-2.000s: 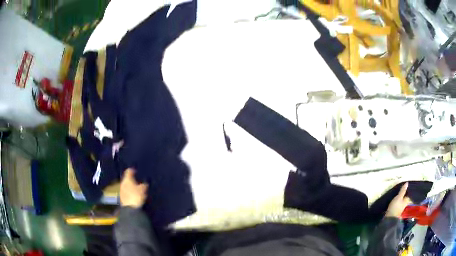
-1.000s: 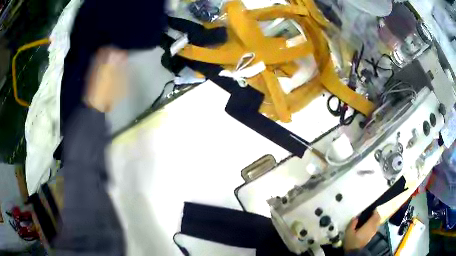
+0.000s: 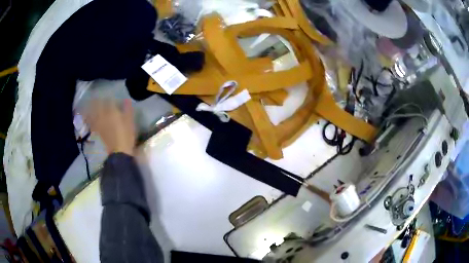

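My left hand, blurred, reaches over the table's far left edge, fingers apart, with nothing visible in it. A large navy-black cloth lies beyond and left of it. A long dark strip with a wider block lies diagonally on the white table. A thin tool with a brownish handle touches its near end. A dark band is cut off by the bottom edge. My right hand is hardly in view: a blurred skin-toned sliver at the bottom right may be part of it.
Mustard-brown templates pile up behind the machine, with a white printed tag and tied white strip. Black-handled scissors lie to their right. The machine head, with a white spool, fills the lower right.
The view has swung to the far side and templates. The large dark cloth has moved from the left stand to the far left. My left hand now shows apart from it. My right hand has nearly left view.
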